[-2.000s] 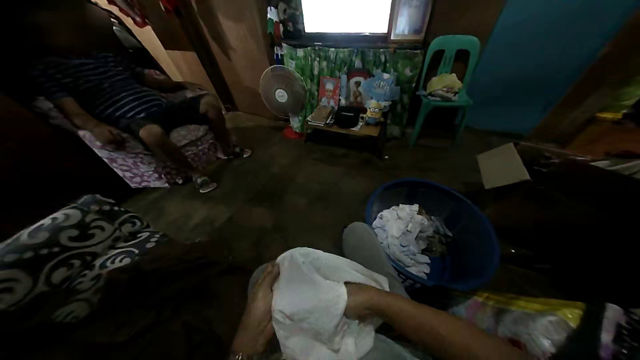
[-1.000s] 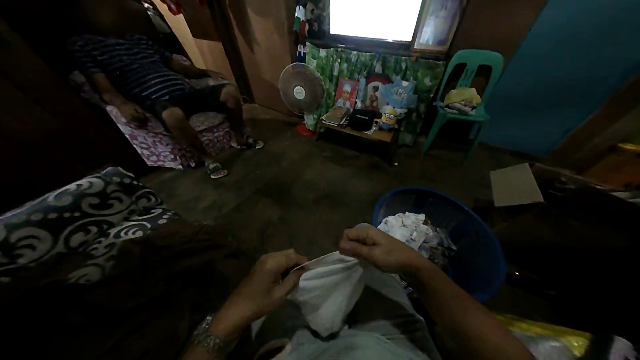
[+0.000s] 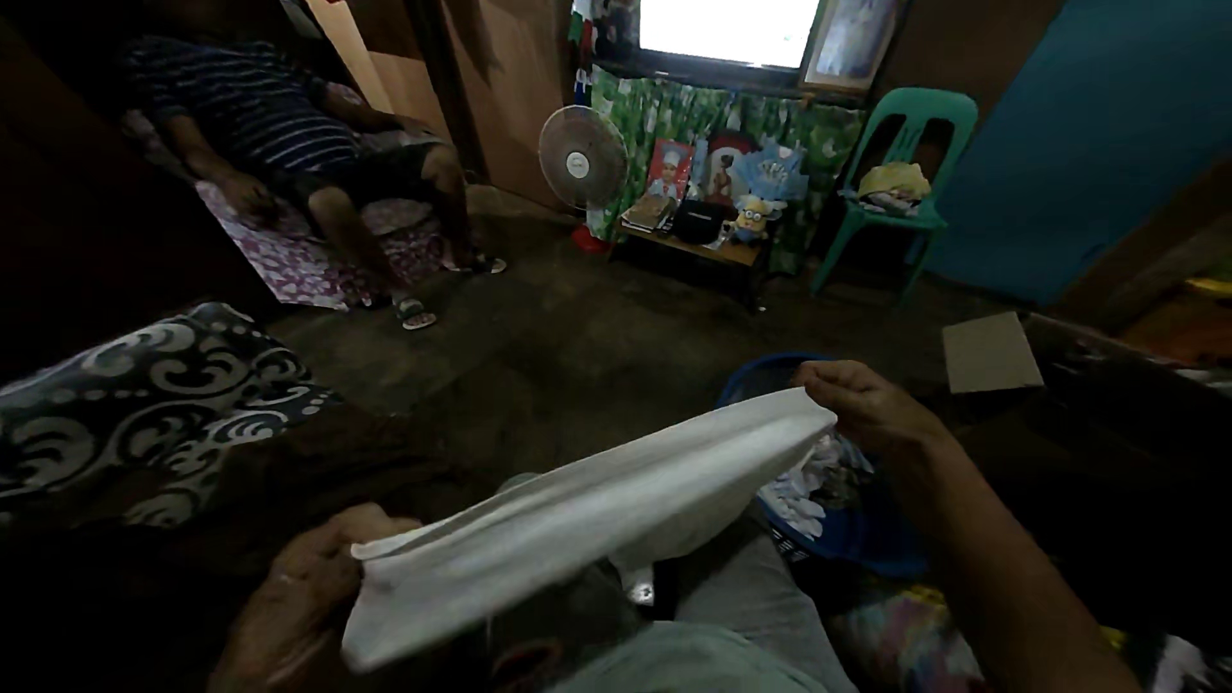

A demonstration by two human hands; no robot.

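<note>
A white cloth (image 3: 577, 510) is stretched between my two hands above my lap, slanting up to the right. My left hand (image 3: 313, 587) grips its lower left end, and my right hand (image 3: 866, 399) pinches its upper right corner. Behind my right hand and the cloth stands a blue plastic basin (image 3: 871, 549), partly hidden. Crumpled white and patterned laundry (image 3: 818, 486) lies inside it.
A seated person (image 3: 289, 144) is at the upper left. Ahead stand an electric fan (image 3: 582, 159), a low wooden table (image 3: 741, 252) with a plush toy, and a green plastic chair (image 3: 929, 217) holding cloths. Patterned fabric (image 3: 192, 395) lies left; a cardboard flap (image 3: 991, 354) is right.
My hands have moved far apart, and the white cloth that was bunched and hanging between them is now pulled out long.
</note>
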